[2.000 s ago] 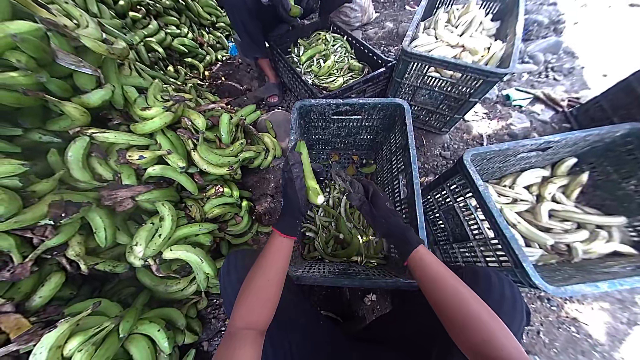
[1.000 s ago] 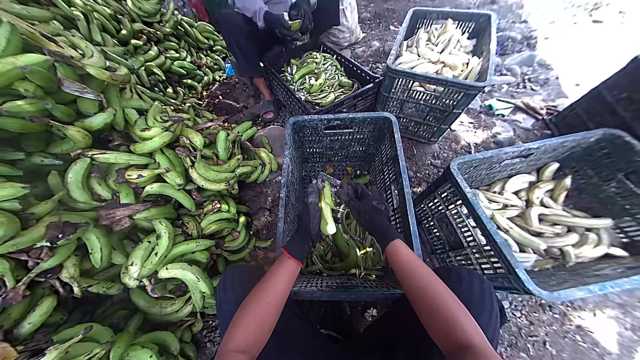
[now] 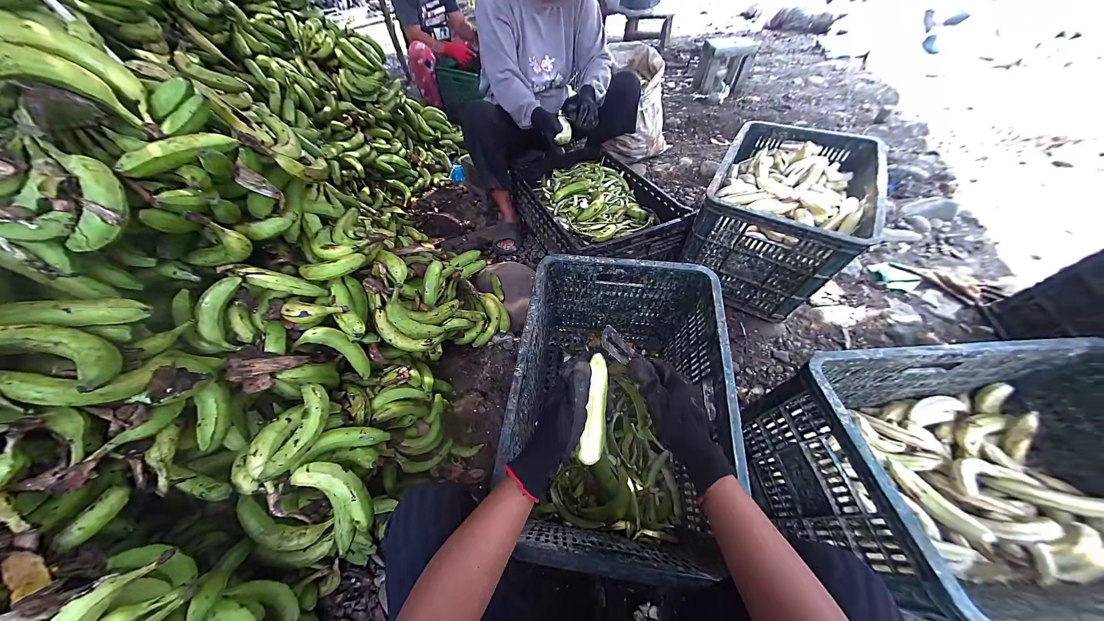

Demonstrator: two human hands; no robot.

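In a black glove, my left hand [image 3: 559,423] holds a pale, mostly peeled plantain [image 3: 594,410] upright over a dark plastic crate [image 3: 528,371]. My right hand [image 3: 677,405], gloved too, grips a knife whose blade [image 3: 616,344] points up and left beside the fruit's top end. Green peels [image 3: 617,492] lie in the crate below both hands. The knife's handle is hidden inside the right glove.
Unpeeled green plantains [image 3: 336,345] are heaped at the left. Peeled ones [image 3: 975,483] fill part of a right-hand crate [image 3: 880,517]; another crate [image 3: 776,250] of them stands behind. A co-worker [image 3: 543,78] sits ahead by a peel crate [image 3: 664,228].
The plantain, largely green two seconds ago, now shows pale flesh along its length. My hands remain over the peel crate. The view has tilted up, showing more of the co-workers.
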